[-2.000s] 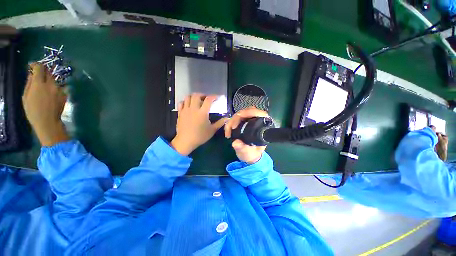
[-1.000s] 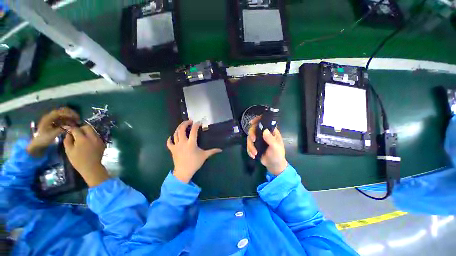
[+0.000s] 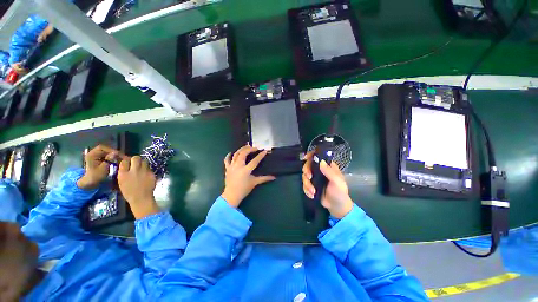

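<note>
An open tablet unit (image 3: 274,124) lies in front of me, with a silver rectangle in its middle and a circuit board at its far end. My left hand (image 3: 242,176) rests on its near left edge, fingers spread on the black lower part. My right hand (image 3: 329,184) holds the black electric screwdriver (image 3: 319,171) just right of the unit. The screwdriver's cable runs up and away from its far end. The round screw tray (image 3: 342,154) is partly hidden behind the screwdriver and my right hand. The bit cannot be made out.
Another unit (image 3: 438,138) with a bright white rectangle lies to the right, beside a black box-like body (image 3: 494,203). A pale rail (image 3: 368,90) and white post (image 3: 156,85) border the conveyor with more units. A neighbour's hands (image 3: 134,177) work at left near loose metal parts (image 3: 158,154).
The view has shifted, showing more of the left side. The screwdriver, earlier pointing sideways across the tray, now lies lengthwise in my right hand. My left hand stays at the unit's near edge.
</note>
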